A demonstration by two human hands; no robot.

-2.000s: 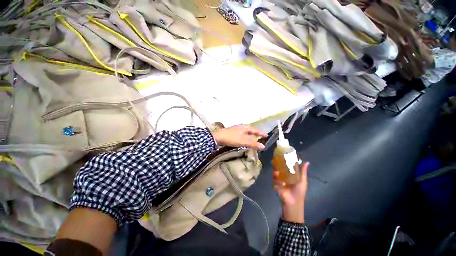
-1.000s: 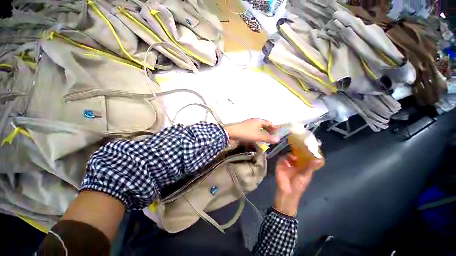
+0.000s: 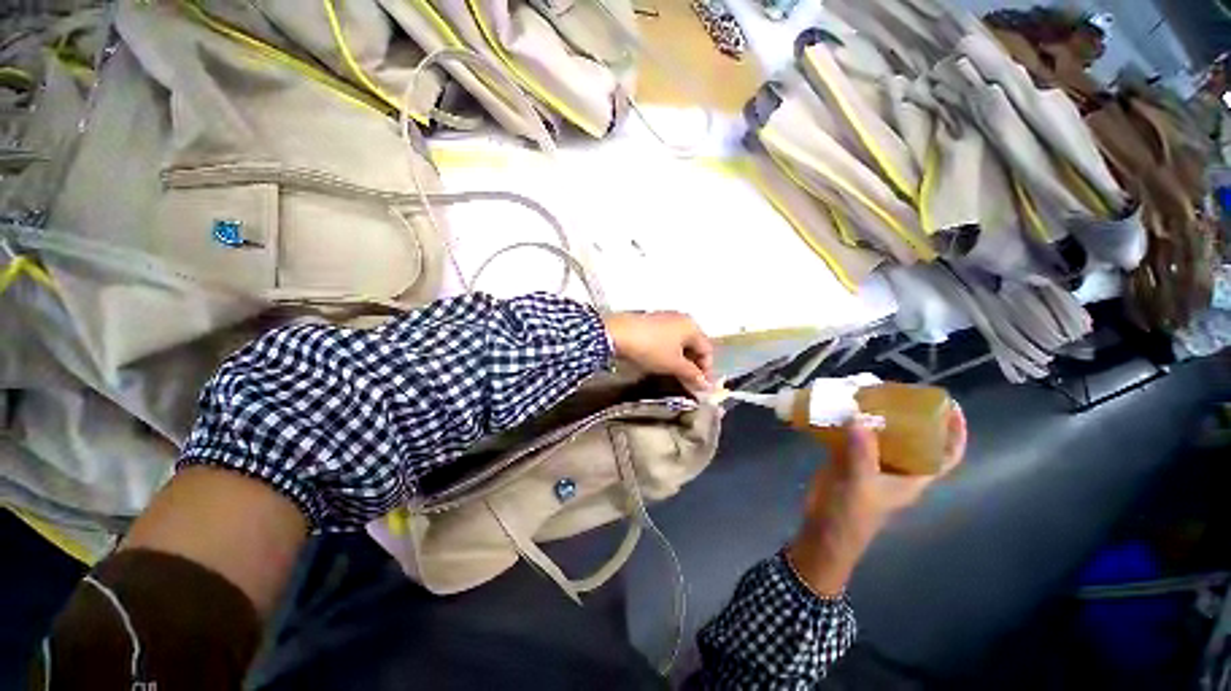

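A beige handbag (image 3: 520,510) with a blue-covered piece on its front lies tilted at the table edge, its zipped mouth towards the table. My left hand (image 3: 666,348) pinches the zipper end at the bag's right upper corner; the fingers hide most of it. My right hand (image 3: 875,483) holds a clear squeeze bottle (image 3: 907,421) of amber liquid with a white label. The bottle lies level, and its thin pale nozzle points left, with the tip at the bag corner by my left fingertips.
Beige bags (image 3: 344,243) cover the left of the white table (image 3: 581,203). A pile of beige pieces with yellow edges (image 3: 878,149) lies at the back right, with brown pieces (image 3: 1168,203) beyond. The dark floor (image 3: 999,540) shows at the right.
The bottle has gone from upright to level, and its nozzle has come to the bag corner. My left fingers have closed at that corner. The view has shifted a little.
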